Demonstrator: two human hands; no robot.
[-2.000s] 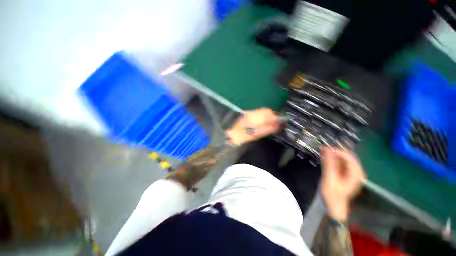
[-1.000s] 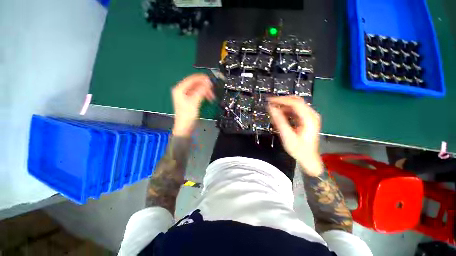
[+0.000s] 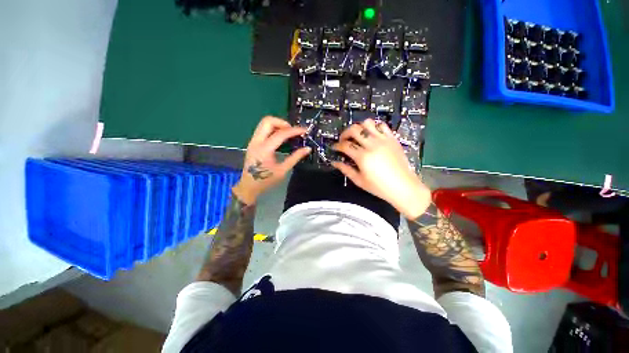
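Observation:
A dark tray filled with rows of small black modules (image 3: pixel 355 96), some with thin light leads, lies across the bench's front edge and overlaps the black mat (image 3: pixel 448 55). My left hand (image 3: pixel 269 157) is at the tray's near left corner, thumb and index finger apart around the end of a module or lead. My right hand (image 3: pixel 379 162) is over the near middle of the tray, fingers bent down on the modules. The fingers hide what lies beneath them, and I cannot tell whether either hand grips a module.
A blue bin (image 3: pixel 552 102) with module rows stands on the green bench (image 3: pixel 186 89) at right. Dark parts (image 3: pixel 224 7) lie at the top left. Nested blue bins (image 3: pixel 76 214) are at left below the bench. Red stools (image 3: pixel 541 254) are at lower right. A green light (image 3: pixel 370 13) glows above the tray.
The view has steadied and turned. Both hands, raised and apart over the tray a second before, are now lower and closer together at its near edge.

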